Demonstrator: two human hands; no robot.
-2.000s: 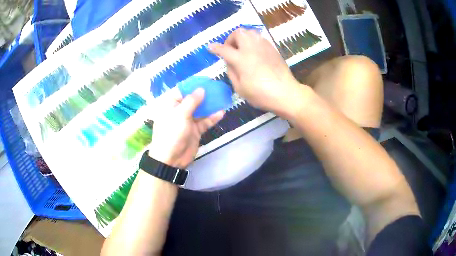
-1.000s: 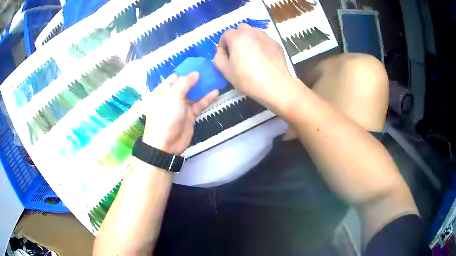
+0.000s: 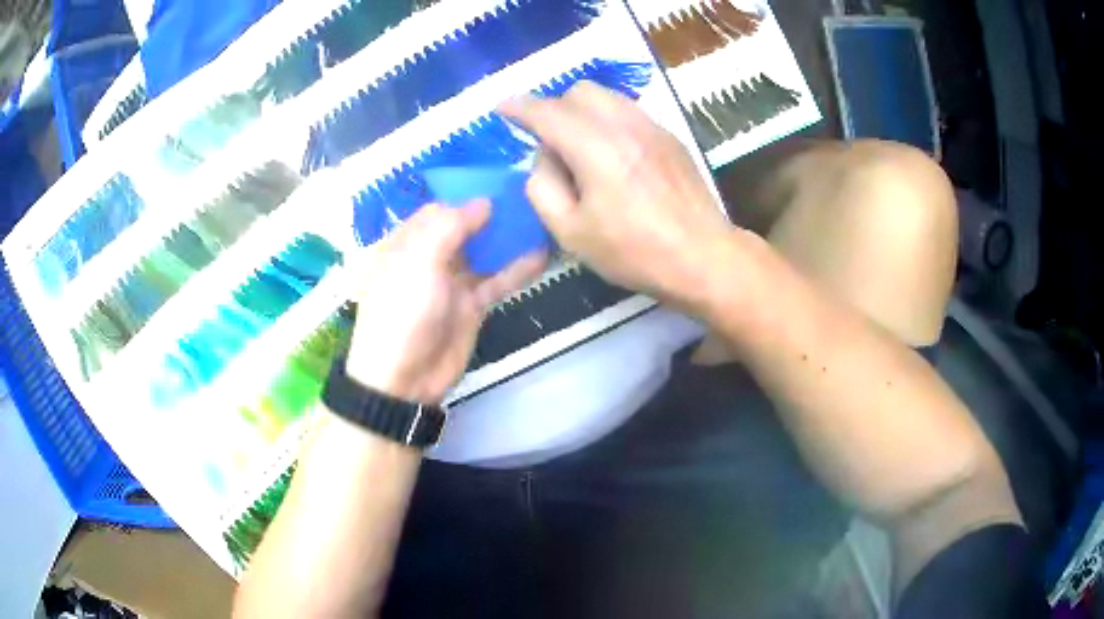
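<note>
The white thread shade card [image 3: 327, 181] lies tilted over my lap, with rows of coloured thread tufts. My left hand [image 3: 442, 272] holds the blue fabric swatch [image 3: 502, 224] between thumb and fingers, over the card beside the bright blue row. My right hand [image 3: 605, 169] is over the right end of that blue row. Its index finger points at the tufts and its other fingers are curled at the swatch's right edge. Whether it grips the swatch or a thread is hidden.
A blue plastic basket [image 3: 61, 411] stands at the left, partly under the card. A cardboard box [image 3: 145, 566] is below it. Blue fabric [image 3: 200, 42] lies at the top left. A blue-grey framed panel [image 3: 884, 85] is beyond my right knee.
The swatch has bent and shifted slightly down from a second ago. My right index finger has stretched out to the left over the blue tufts.
</note>
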